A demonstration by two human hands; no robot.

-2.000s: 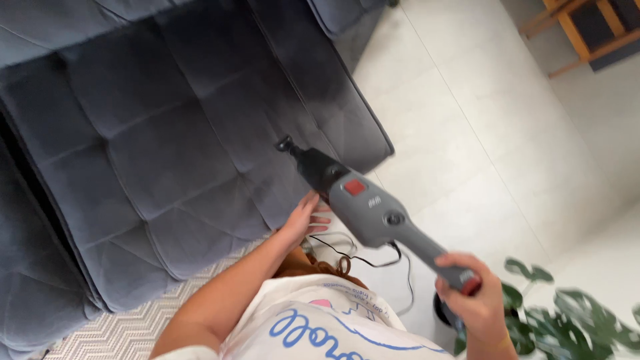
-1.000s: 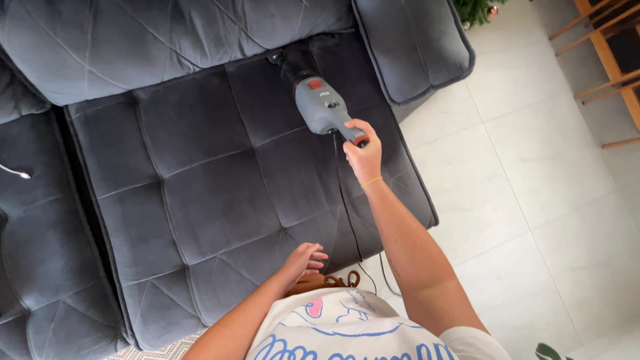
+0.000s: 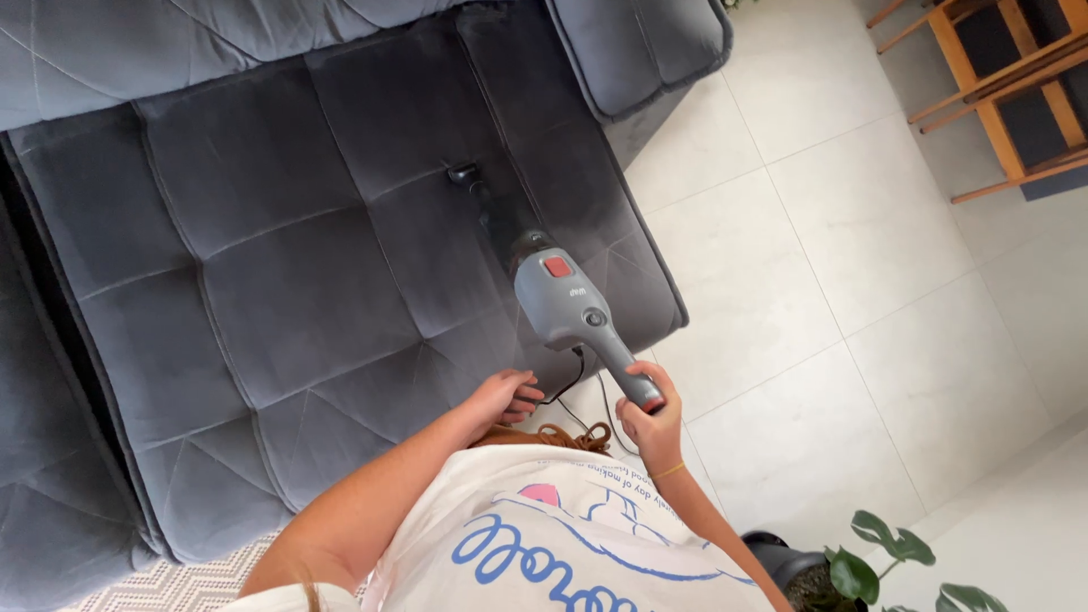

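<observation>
My right hand [image 3: 653,418] is closed around the handle of a grey corded handheld vacuum cleaner [image 3: 561,297] with a red button. Its black nozzle [image 3: 464,174] rests at the tufted seat cushion of a dark grey sofa [image 3: 289,297], near a seam. A black power cord [image 3: 581,374] runs from the underside of the vacuum, passing close to my left hand. My left hand [image 3: 508,398] is held near the front edge of the seat, fingers loosely bent, with nothing seen in it.
The sofa's backrest [image 3: 153,42] and armrest [image 3: 650,51] border the seat. Light floor tiles [image 3: 816,255] lie to the right, with wooden chairs [image 3: 1003,93] at upper right. A potted plant [image 3: 854,574] stands at lower right, and a patterned rug [image 3: 191,582] lies at lower left.
My right hand has drawn the vacuum back from beside the backrest, toward my body, its nozzle now around the middle of the seat. My left hand stays near the front edge.
</observation>
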